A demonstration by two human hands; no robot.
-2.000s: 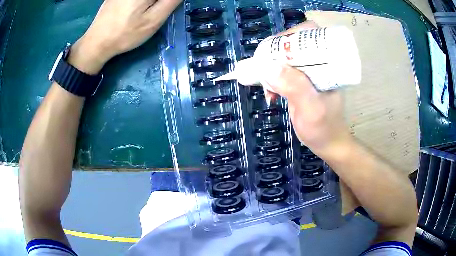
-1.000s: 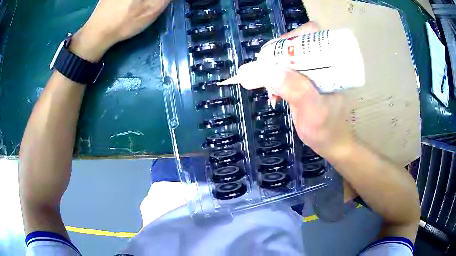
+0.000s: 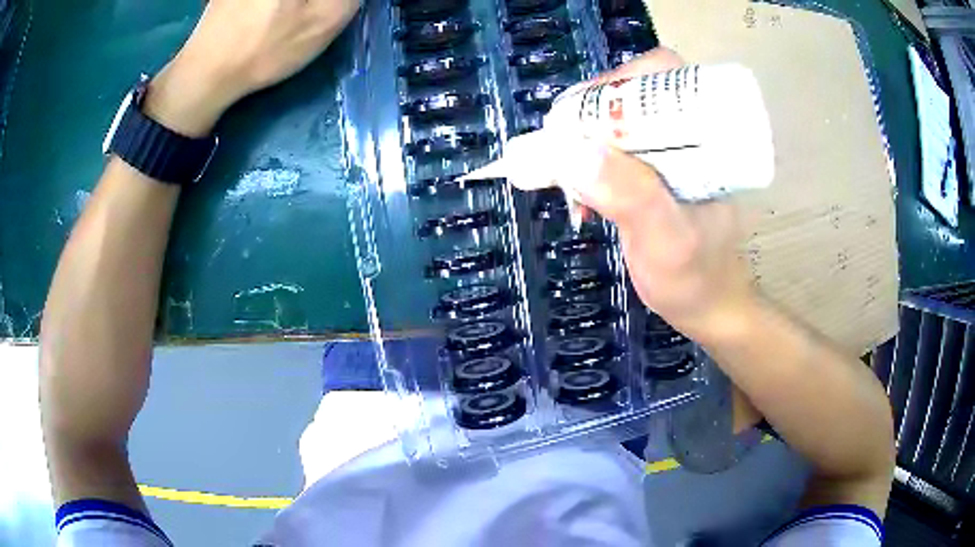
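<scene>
My right hand (image 3: 668,230) is closed around a white glue bottle (image 3: 684,126) with red marks and small print. The bottle lies nearly level, its thin nozzle pointing left, the tip at a black round part (image 3: 454,186) in the left column. Whether the tip touches it I cannot tell. The black parts stand in columns in a clear plastic tray (image 3: 369,262), whose near end overhangs the bench edge. My left hand (image 3: 273,43) is at the top, beside the tray's left edge, partly cut off by the frame; its fingertips are hard to make out.
A tan cardboard sheet (image 3: 818,230) covers the tray's right part. A white paper (image 3: 933,139) lies at the far right on the green mat (image 3: 251,240). A dark ribbed object (image 3: 941,374) stands at lower right. The bench's front edge crosses below the left forearm's side of the mat.
The tray has shifted slightly up in the picture since two seconds ago. The nozzle tip is a little lower relative to the column's parts. My left hand is slightly further up and left.
</scene>
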